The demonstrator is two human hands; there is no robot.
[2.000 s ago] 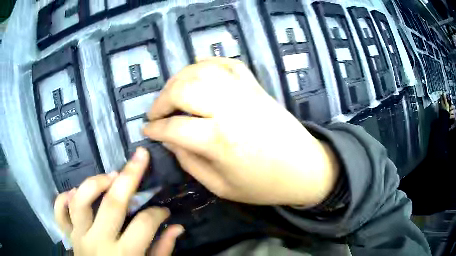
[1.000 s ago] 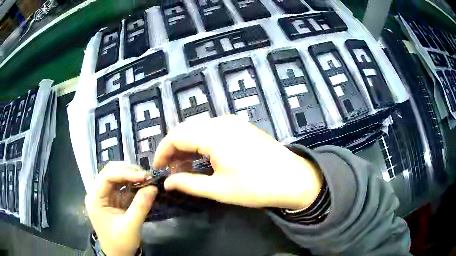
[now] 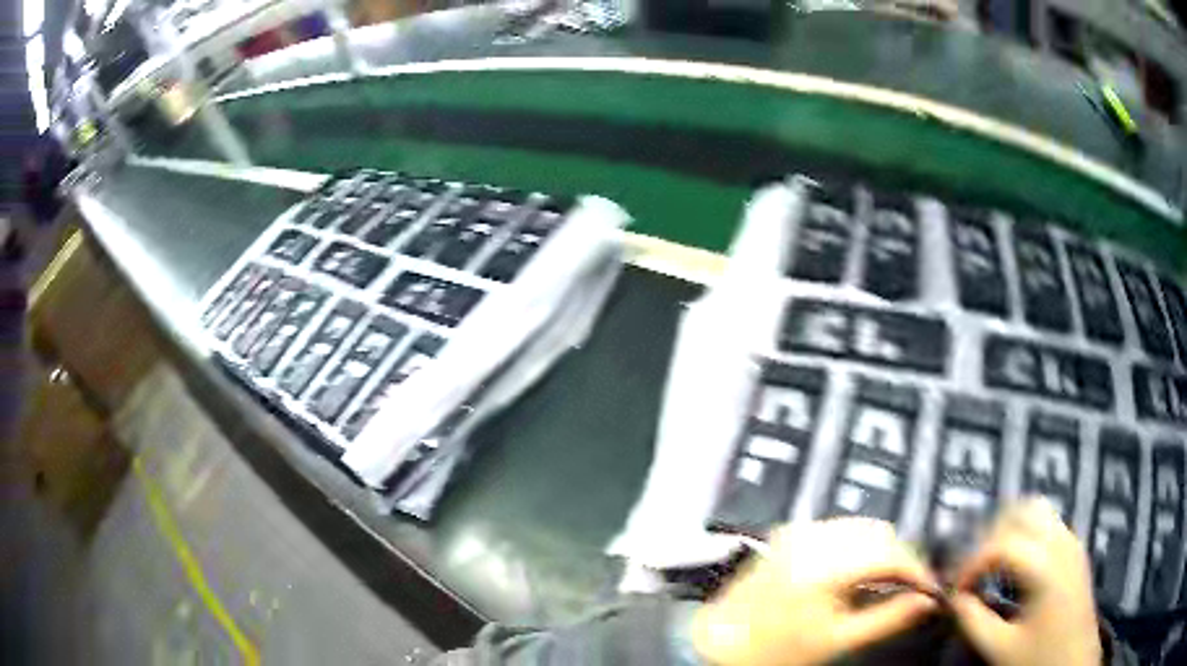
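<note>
My left hand [image 3: 814, 596] and my right hand [image 3: 1041, 586] are at the lower right, fingertips meeting. Both pinch a small dark piece [image 3: 1000, 592], blurred and mostly covered by the fingers; it looks like an adhesive pad or strip. Behind them lies a whitish tray [image 3: 709, 390] with rows of black phone housings. One housing [image 3: 866, 449] stands lengthwise just above my left hand; another housing [image 3: 862, 333] lies crosswise farther back. My hands cover part of the front row.
A second stack of whitish trays [image 3: 501, 345] with black housings lies to the left on the dark green bench [image 3: 592, 423]. A pale rail [image 3: 677, 258] and green strips run behind. The bench edge [image 3: 352, 533] and a floor with a yellow line [image 3: 189, 553] are at the lower left.
The view has swung left and up, so the left tray stack and floor show. My hands now appear at the lower right, fingertips together. The shiny dark material between them is less visible.
</note>
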